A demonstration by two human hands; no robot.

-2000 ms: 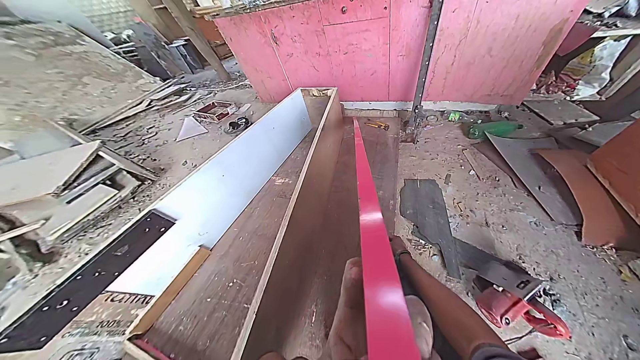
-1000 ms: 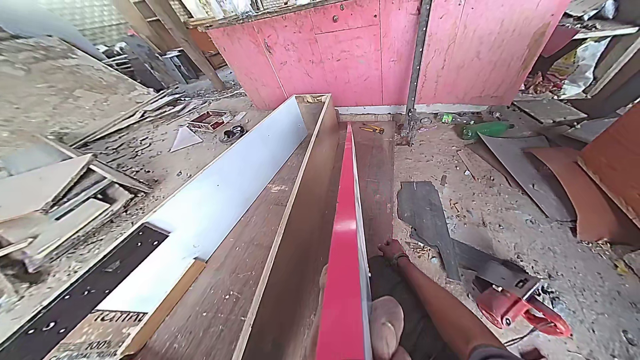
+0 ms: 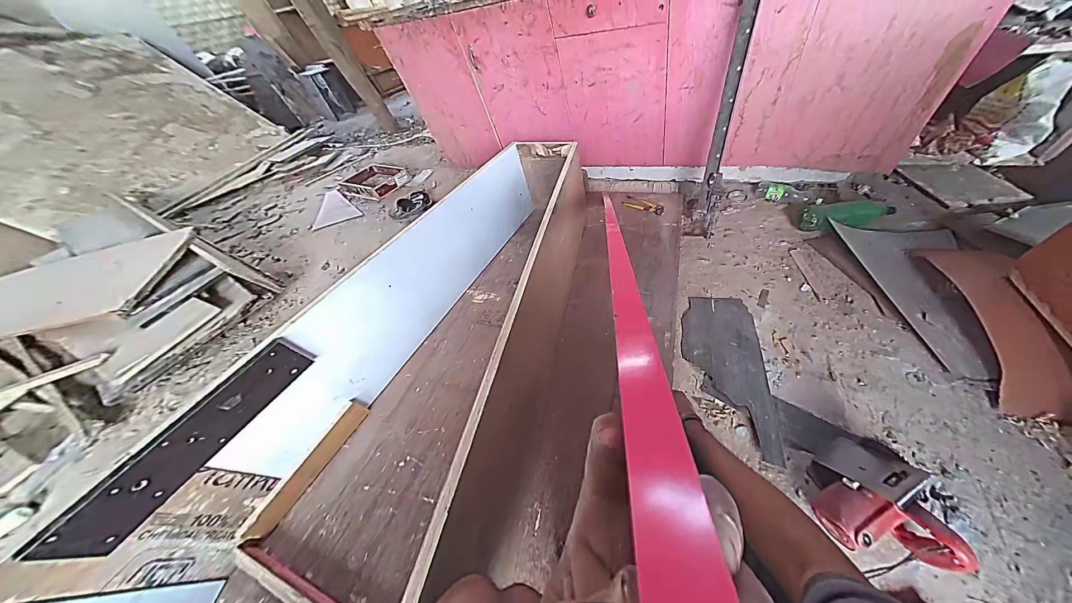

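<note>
A long, narrow strip with a glossy pink-red face [image 3: 649, 402] runs away from me, over a brown board and beside a long open wooden box [image 3: 494, 360]. Near the strip's close end, my left hand [image 3: 599, 511] grips it, with fingers on both sides. My right arm reaches forward from the lower right, and my right hand [image 3: 685, 408] is by the strip's right edge, mostly hidden behind it. What it touches or holds does not show. The box has a white inner side panel [image 3: 402, 293] and a brown bottom. Yellow-handled pliers [image 3: 643, 205] lie at the board's far end.
A red power tool [image 3: 888, 519] and a dark sheet offcut [image 3: 733, 360] lie right. Curved sheets [image 3: 997, 327] and a green bottle [image 3: 846, 215] lie farther right. Wood scraps [image 3: 92, 280] are piled left. Pink cabinets [image 3: 611, 92] stand ahead, behind a dark metal post [image 3: 731, 100].
My right hand showed to the right of the strip a second ago; now the strip mostly hides it. The strip has swung right at its near end since then.
</note>
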